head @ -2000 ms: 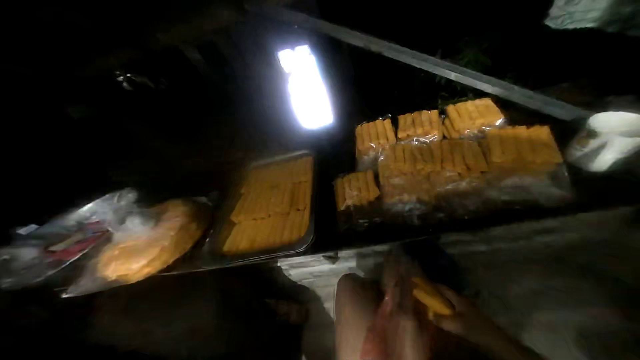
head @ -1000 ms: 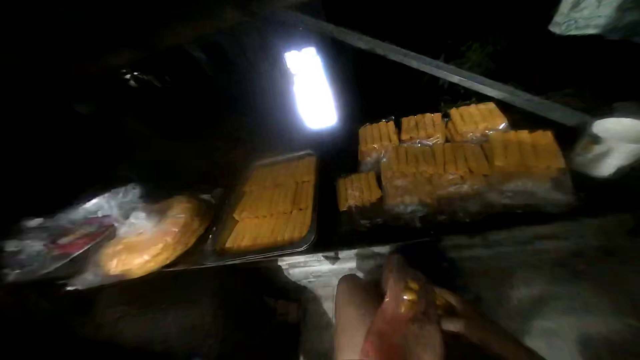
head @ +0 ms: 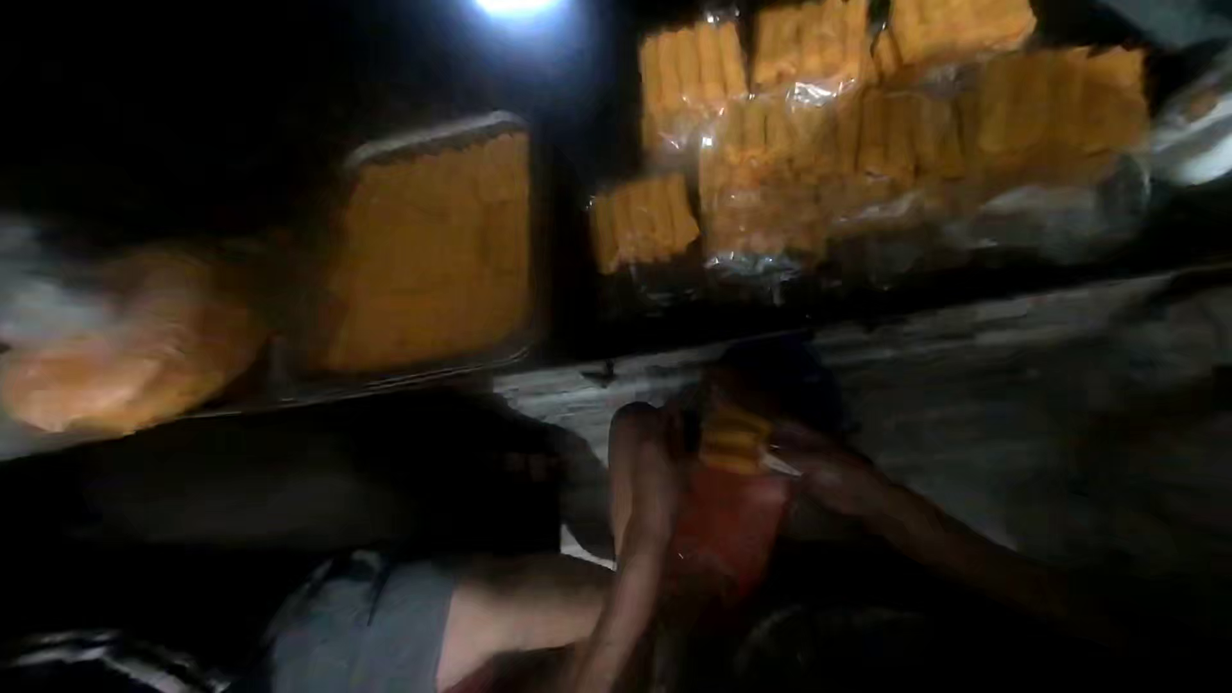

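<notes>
Low in the head view, my left hand (head: 659,452) is at the left side of a small bundle of yellow-orange sticks (head: 733,438). My right hand (head: 823,472) touches the bundle's right side. A reddish, shiny plastic bag (head: 727,525) hangs just below the sticks, between my forearms. Dark and blurred, the fingers show poorly. Further up lie packs of similar sticks in clear plastic (head: 828,154), with a small pack (head: 643,223) at their left. A tray (head: 438,371) full of orange sticks stands to the left of these.
At the far left lies a clear plastic bag (head: 125,356) with orange contents. A bright light (head: 518,5) shines at the top edge. A whitish container or bag (head: 1203,144) is at the right edge. The ledge (head: 972,327) runs between my hands and the packs.
The view has tilted down. The sticks now show upright between my hands, above the reddish bag; earlier, two seconds ago, they lay slanted by my right hand.
</notes>
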